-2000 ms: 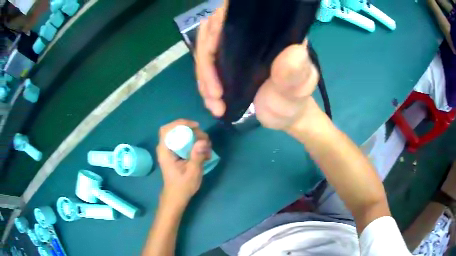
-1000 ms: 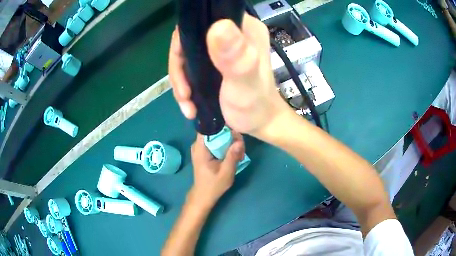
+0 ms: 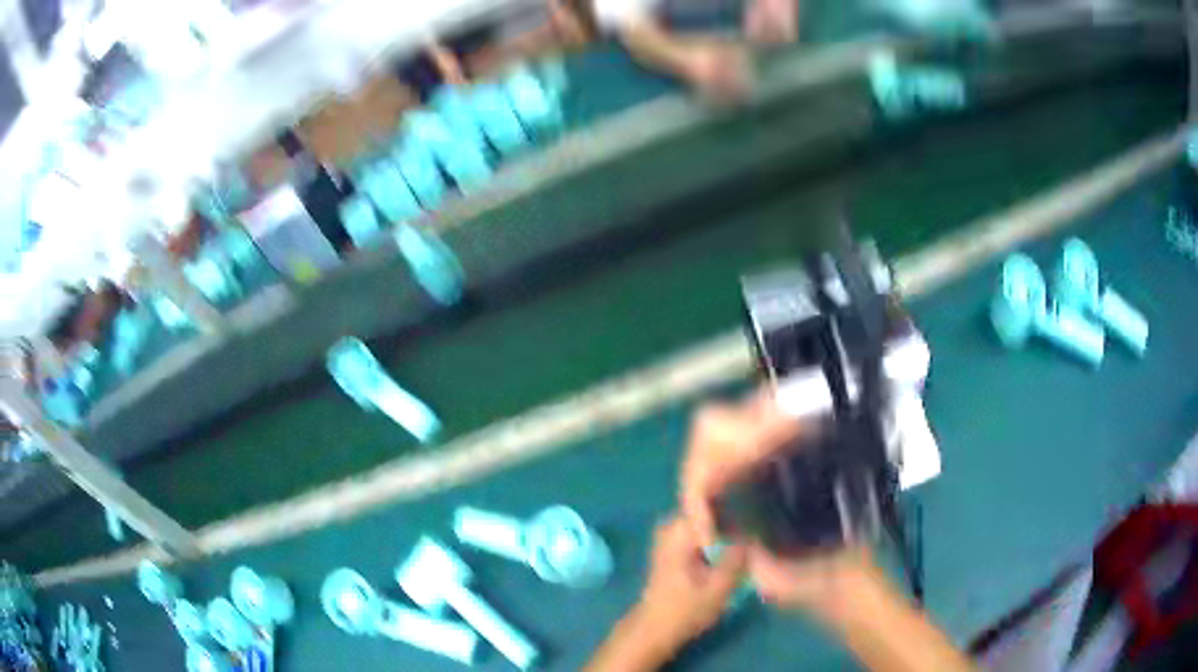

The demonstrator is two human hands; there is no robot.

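The view is blurred. My right hand (image 3: 825, 578) is closed around the thick black electric screwdriver (image 3: 795, 502). My left hand (image 3: 681, 578) is just left of it, closed on an aqua fan housing (image 3: 744, 601), of which only small bits show. The screwdriver and my right hand hide the screwdriver's tip and most of the housing, so contact cannot be told. The grey-white screw feeder (image 3: 916, 440) stands just beyond my hands, partly behind the screwdriver and its black cord.
Several aqua fans lie left on the green bench (image 3: 1025, 486), including one fan (image 3: 568, 546) near my left hand. Two fans (image 3: 1051, 310) lie right. The green conveyor (image 3: 578, 341) carries single fans beyond a pale edge strip. A person's hand (image 3: 716, 68) shows across it; a red stool (image 3: 1150, 571) is lower right.
The view has swung up and left, showing more conveyor and the far side. Both hands now appear lower and further right, still together with the screwdriver and housing.
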